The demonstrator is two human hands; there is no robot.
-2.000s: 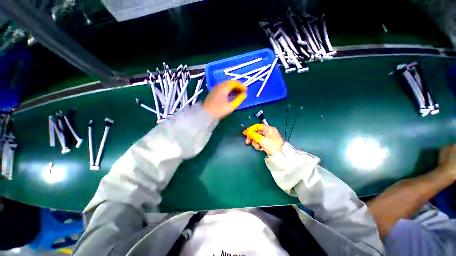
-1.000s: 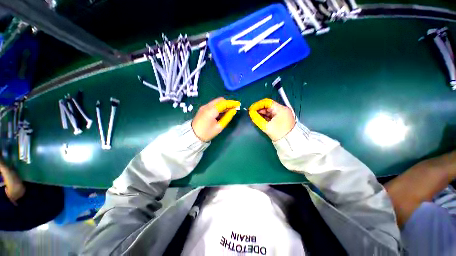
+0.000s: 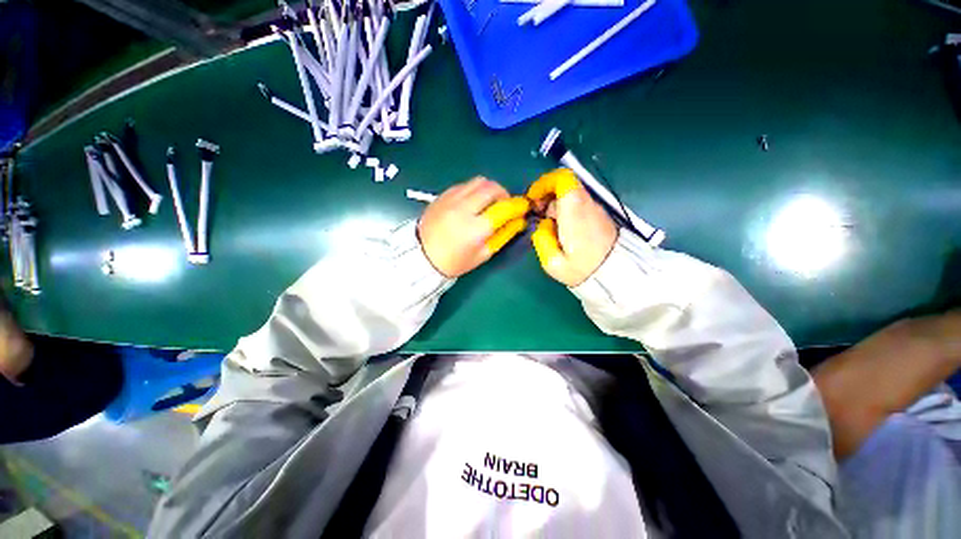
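My left hand (image 3: 470,226) and my right hand (image 3: 574,226) meet over the green bench, with yellow finger cots on thumbs and fingers. A white cable harness (image 3: 422,196) sticks out to the left from behind my left hand, so my left hand is closed on it. My right fingertips pinch at the same spot, on its dark wire end as far as I can tell; the exact contact is hidden. Another cable harness (image 3: 603,194) with a dark-wired end lies just beyond and right of my right hand.
The blue parts tray (image 3: 506,111) holds white cables and thin dark wires. A large harness bundle (image 3: 353,79) lies left of it, with loose white connector housings (image 3: 377,168) below. Smaller harnesses (image 3: 203,200) lie farther left. A person's arm (image 3: 890,368) is at the right edge.
My hands have come together, and a white cable now shows behind my left hand. The tray and bundle appear higher in view. The harness by my right hand shows more fully.
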